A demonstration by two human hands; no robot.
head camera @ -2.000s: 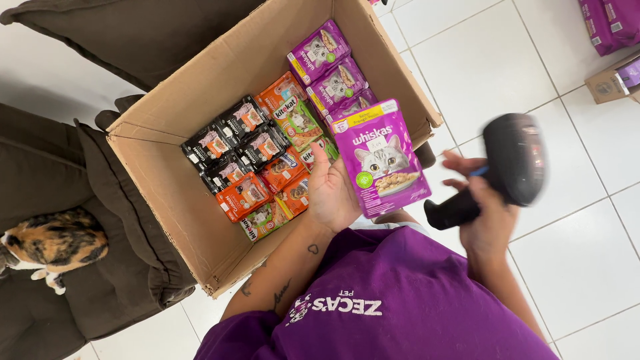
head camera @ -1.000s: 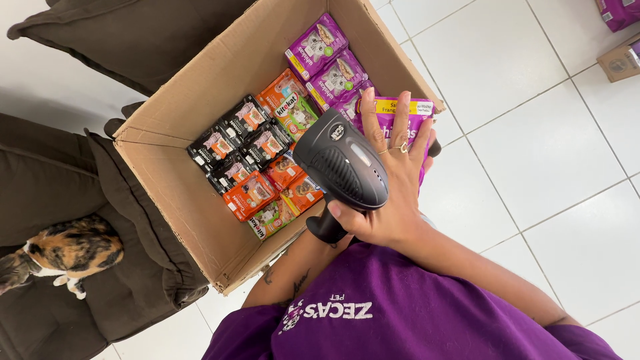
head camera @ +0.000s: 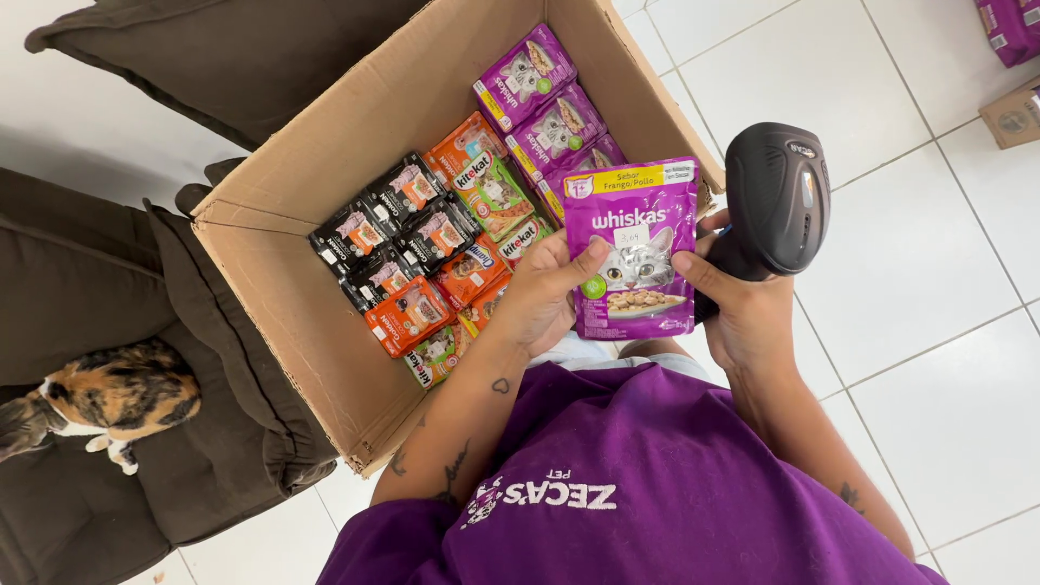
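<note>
My left hand [head camera: 540, 296] grips the left edge of a purple Whiskas cat food pouch [head camera: 634, 313], which faces up with a small white sticker on it. In my right hand [head camera: 743, 313] is a black handheld barcode scanner [head camera: 776, 199], and that hand's thumb rests on the pouch's right edge. Beyond the hands, an open cardboard box [head camera: 301, 162] holds several purple pouches [head camera: 528, 77], black Golden pouches [head camera: 351, 236], orange pouches [head camera: 409, 315] and green Kitekat pouches [head camera: 491, 195].
A calico cat [head camera: 126, 386] lies on the dark brown sofa [head camera: 73, 276] left of the box. Purple packs [head camera: 1011, 28] and a small cardboard box [head camera: 1014, 115] are on the white tiled floor [head camera: 934, 268] at the upper right.
My right hand, earlier spread over the pouch with the scanner beside it, has moved right to the pouch's edge. The pouch front now shows fully. The cat's head has turned or shifted slightly.
</note>
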